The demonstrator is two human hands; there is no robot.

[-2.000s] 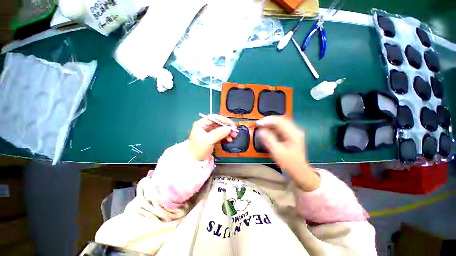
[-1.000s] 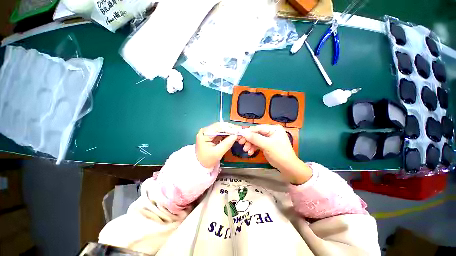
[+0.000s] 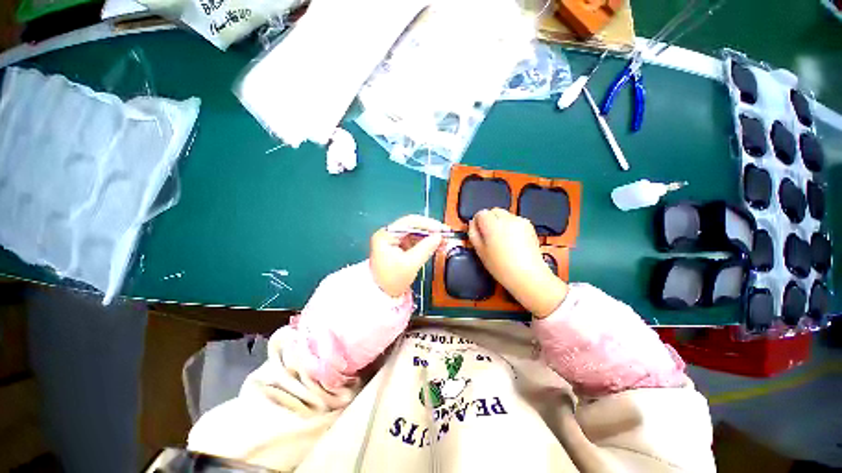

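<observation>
Two orange fixtures (image 3: 573, 214) lie one behind the other on the green mat, with black shells (image 3: 543, 209) in their pockets. My left hand (image 3: 399, 256) is at the left edge of the fixtures, its fingers pinching a thin pale stick (image 3: 417, 231) that points right. My right hand (image 3: 510, 251) is over the middle of the fixtures, fingertips together near the stick's tip. Whether it pinches a tiny part cannot be seen. It partly covers the front right shell. The front left shell (image 3: 468, 274) shows.
A white glue bottle (image 3: 639, 194) lies to the right, near open black cases (image 3: 681, 226) and a filled blister tray (image 3: 771, 185). Blue pliers (image 3: 624, 95), plastic bags (image 3: 420, 129) and a tissue (image 3: 342, 151) lie behind. An empty blister tray (image 3: 78, 175) is far left.
My right hand has moved from the front right pocket to my left fingers, then slightly back over the fixtures' middle. The whole view has shifted, so the bench things appear further right.
</observation>
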